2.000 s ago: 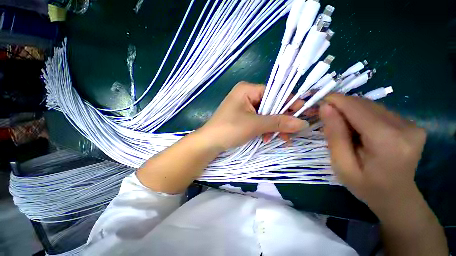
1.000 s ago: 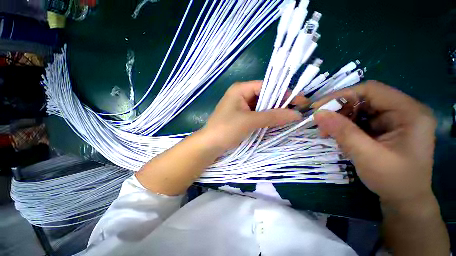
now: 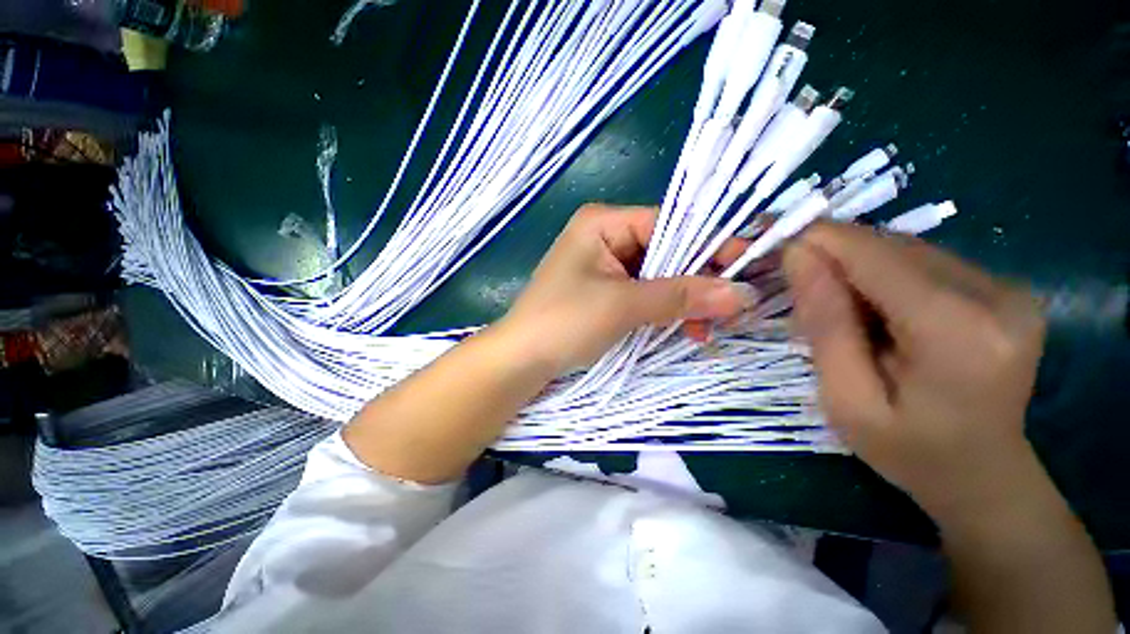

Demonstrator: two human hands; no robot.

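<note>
My left hand [image 3: 607, 291] is closed around a bunch of white charging cables. Their plug housings [image 3: 740, 62] and silver metal tips fan out upward and to the right above the fist. My right hand [image 3: 911, 334] is at the right of the fan, slightly blurred, with thumb and fingertips bent together against the lower plugs. Whether a plug is between its fingertips is hidden. A large white cable bundle [image 3: 297, 359] curves on the green table and passes under both hands.
A second group of white cables [image 3: 496, 149] spreads toward the far side. A clear plastic scrap [image 3: 328, 173] lies beside it. White cable hanks [image 3: 174, 477] hang on a rack at lower left. Dark and patterned items [image 3: 74, 136] stand at the far left.
One second ago a single plug lay between my right thumb and fingers. Now my right hand has turned over and closed in, and more plugs stand spread in the fan.
</note>
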